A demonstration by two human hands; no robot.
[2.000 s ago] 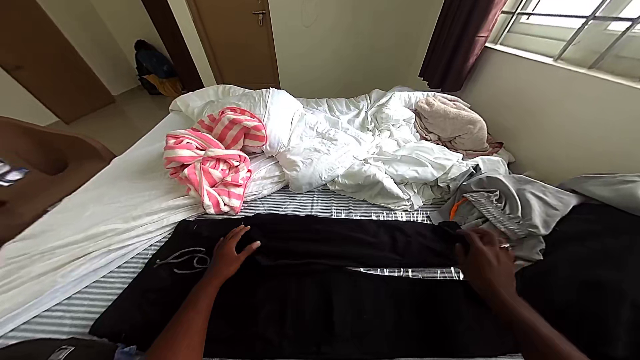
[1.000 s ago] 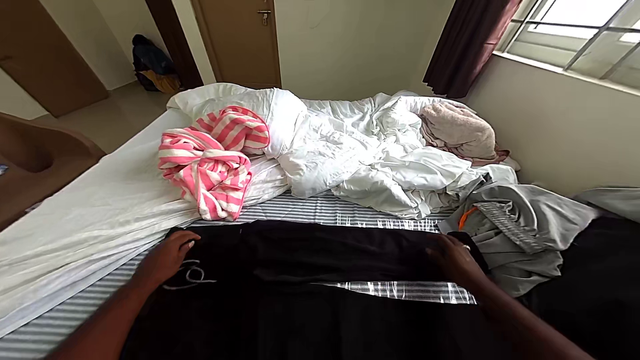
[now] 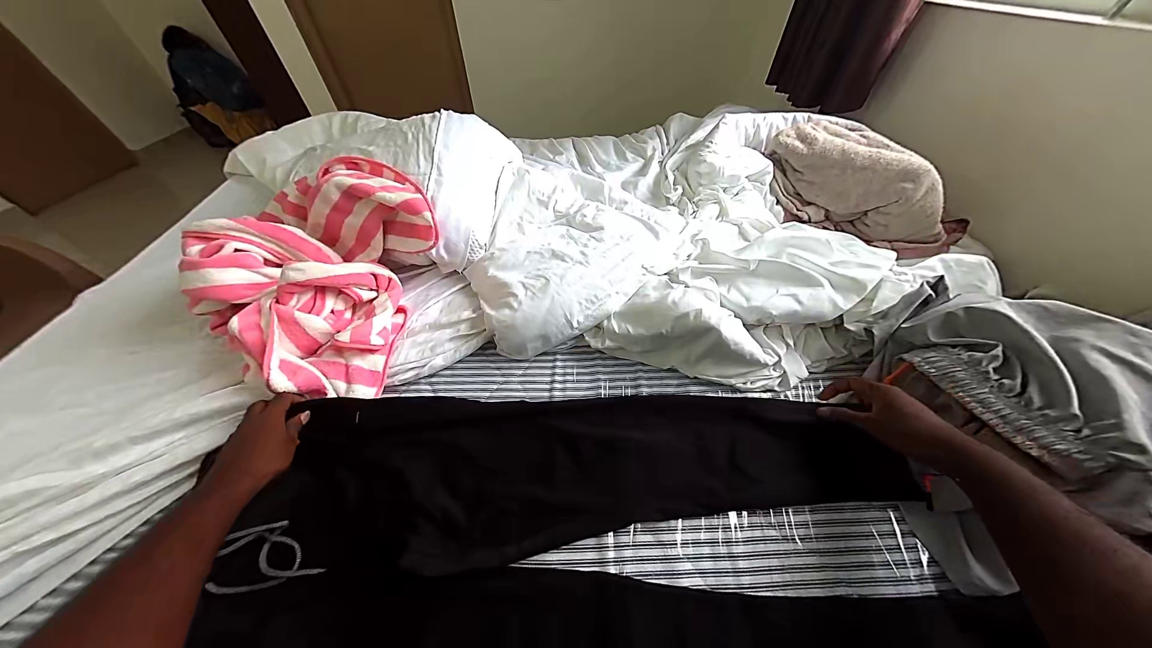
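Black trousers with a light drawstring lie spread across a striped mattress, the waist at the left and the legs running right. At the upper left corner of the waist, my left hand pinches the black cloth between thumb and fingers. My right hand grips the far edge of the upper leg near its right end, thumb and fingers closed on the fabric. The lower leg runs along the bottom of the view, partly cut off, with a gap of mattress between the two legs.
A pink-and-white striped towel lies bunched beyond my left hand. Rumpled white bedding covers the far side of the bed, with a beige towel on it. Grey clothing is heaped at the right, close to my right forearm.
My left hand, on the front of the waist two seconds ago, has moved left to the waist's far corner. The upper leg lies straighter along its far edge. The view has tilted down.
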